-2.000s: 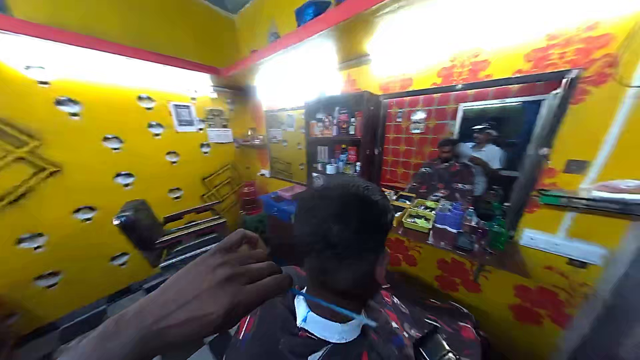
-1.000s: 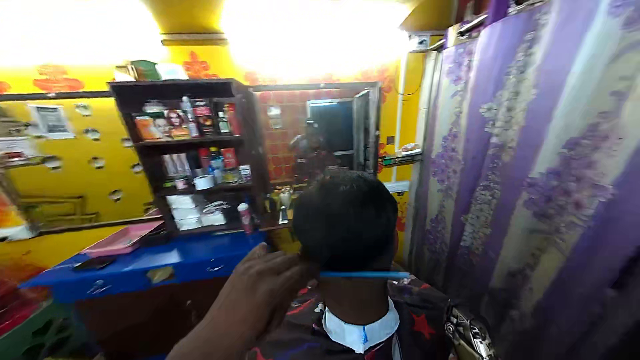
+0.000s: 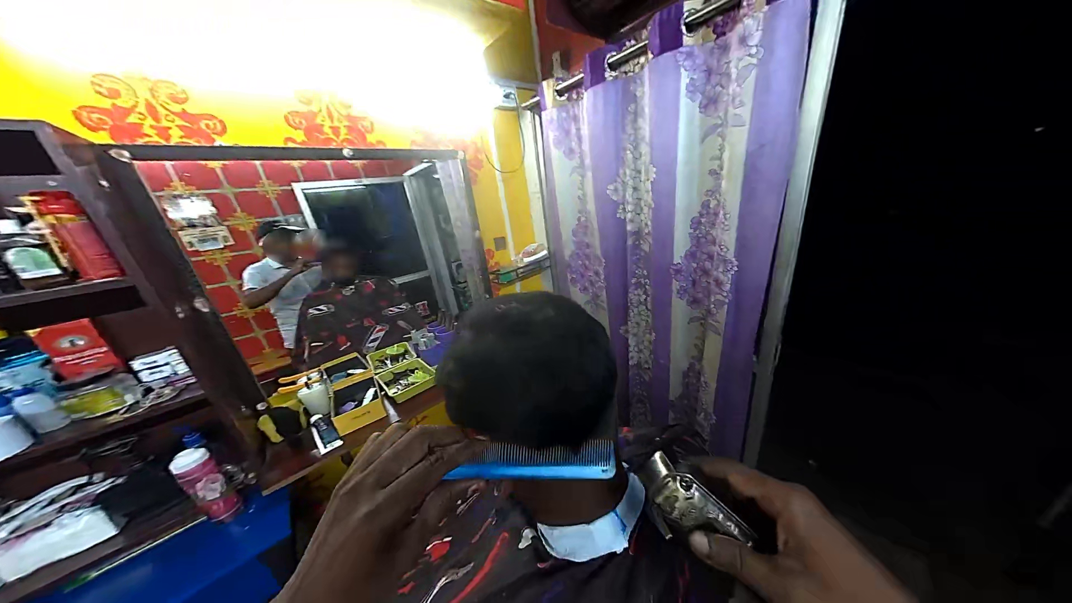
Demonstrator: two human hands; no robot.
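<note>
A seated person's head of dark hair (image 3: 528, 368) is seen from behind, with a white neck strip (image 3: 590, 532) and a dark patterned barber cape (image 3: 469, 553) below it. My left hand (image 3: 394, 494) holds a blue comb (image 3: 544, 462) level against the lower hair at the nape, teeth up. In my right hand (image 3: 779, 528) is a metal hair clipper (image 3: 695, 502), beside the neck over the right shoulder, its head apart from the hair.
A wall mirror (image 3: 251, 180) reflects two people. Under it a counter (image 3: 293, 469) holds yellow trays (image 3: 356, 414) and small tools. Shelves with bottles (image 3: 201, 481) stand at left, above a blue surface (image 3: 193, 544). A purple floral curtain (image 3: 645, 226) hangs ahead right, beside a dark opening.
The view has swung round. The comb's teeth now show, turned up against the hair. My right hand is now in view with the clipper, which showed at the lower right a second ago.
</note>
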